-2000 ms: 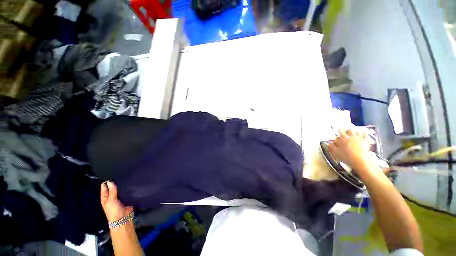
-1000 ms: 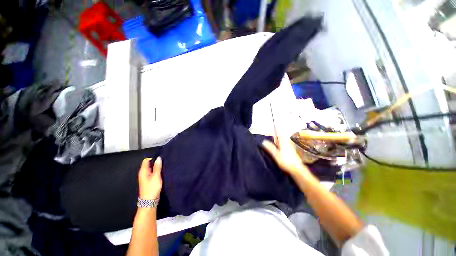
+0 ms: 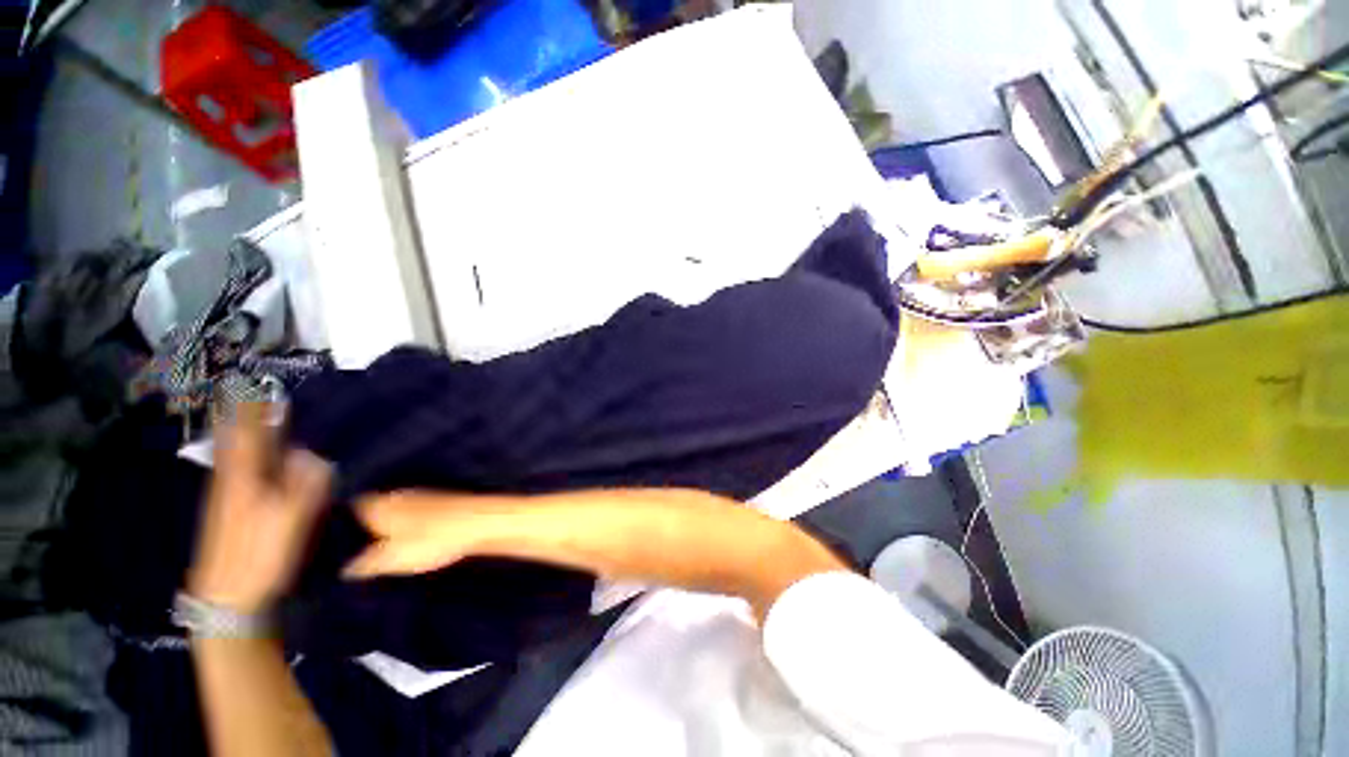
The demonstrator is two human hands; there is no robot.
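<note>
The navy garment lies lengthwise over the form area, its right end bunched near the iron rest. My left hand, with a metal band at the wrist, is blurred at the left end, over dark cloth. My right hand reaches across my body to the same left end, its fingertips against dark cloth; the grip of either hand is unclear. The iron sits on the rest at the right, with no hand on it. The black form is not clearly visible.
The white table has a raised white beam at left. Dark and patterned garments are heaped at left. Red and blue crates stand beyond. A fan stands lower right; black hoses run right.
The iron was in my right hand, then on its rest. My right hand has crossed to the left, and my left hand has moved further left. The upraised dark sleeve has come down.
</note>
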